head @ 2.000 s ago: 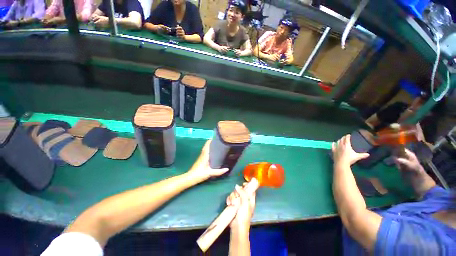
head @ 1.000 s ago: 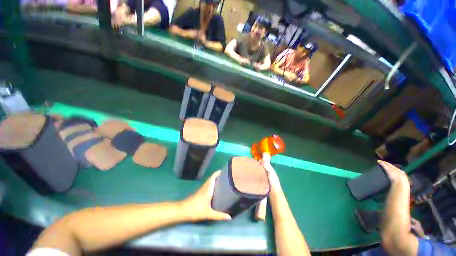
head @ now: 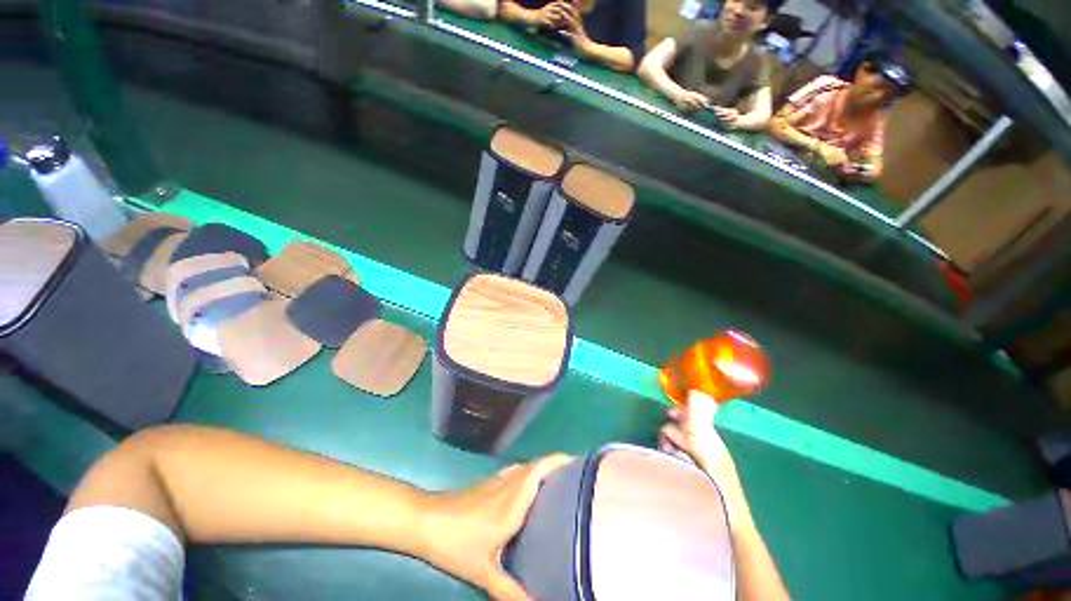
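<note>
My left hand (head: 487, 522) grips a speaker cabinet (head: 546, 534) from its left side at the bottom centre; the cabinet is tilted, its wood-grain top panel (head: 660, 528) facing me. My right hand (head: 693, 440) is beyond the cabinet, partly hidden by it, closed around the mallet near its head. The orange mallet head (head: 716, 366) is over the light green strip; most of the handle is hidden. Another cabinet with a wood-grain top (head: 505, 335) stands upright just behind and left of the held one.
Loose wood-grain and dark panels (head: 268, 340) overlap on the bench's left. A large grey cabinet (head: 106, 335) and a white bottle (head: 76, 188) are at far left. Two cabinets (head: 564, 235) stand on the conveyor. A grey cabinet (head: 1012, 540) lies at right. Workers sit opposite.
The held cabinet has come closer to me and tilted. The mallet has moved from beside it to beyond it. The view has shifted left, and the right neighbour's hands have left the picture.
</note>
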